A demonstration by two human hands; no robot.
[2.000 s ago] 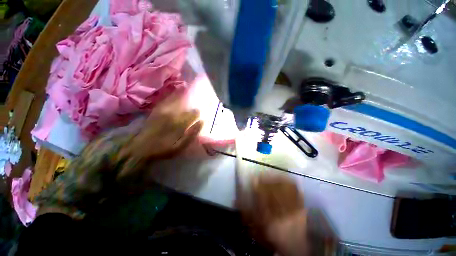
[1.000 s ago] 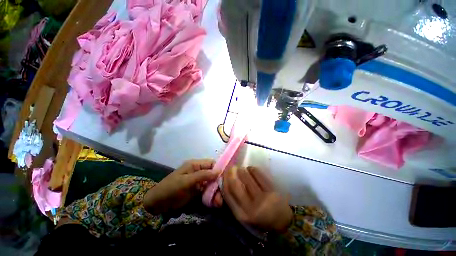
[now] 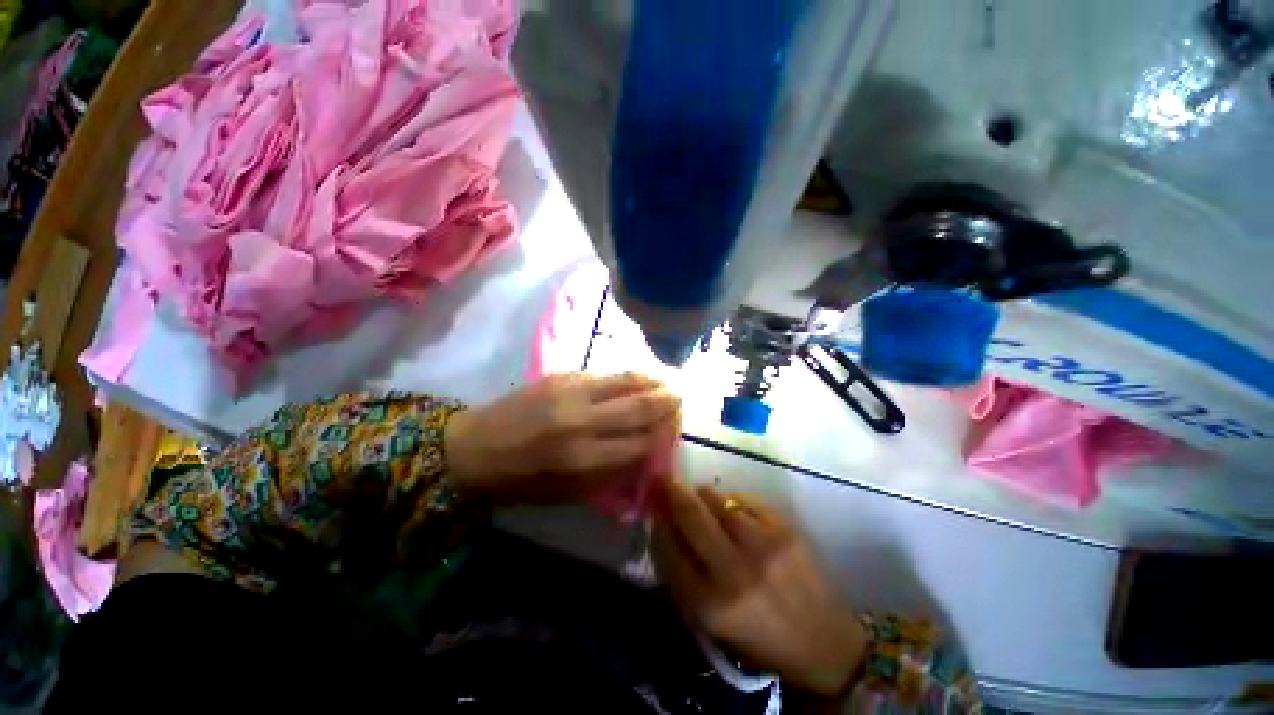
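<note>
A pink fabric band (image 3: pixel 640 482) is held between my two hands just in front of the needle area. My left hand (image 3: pixel 566 436) grips it from the left, fingers near the bright light. My right hand (image 3: pixel 743 576) holds its lower right side. White elastic tape (image 3: pixel 738 673) hangs below my right hand. The sewing machine's blue front cover (image 3: pixel 699 154) hides the needle and presser foot. Some pink fabric (image 3: pixel 555 328) shows on the table left of the needle area, partly washed out by the light.
A big crumpled pink heap (image 3: pixel 328 182) lies at the left on the white table. A blue knob (image 3: pixel 929 335) and a black slotted guide (image 3: pixel 855 387) are right of the needle. A pink scrap (image 3: pixel 1041 444) lies under the arm. A dark rectangle (image 3: pixel 1195 609) lies at the right edge.
Compared with one second ago, both hands and the pink band are closer to the needle area. The view has shifted, and the machine head appears larger. White tape now shows below my right hand.
</note>
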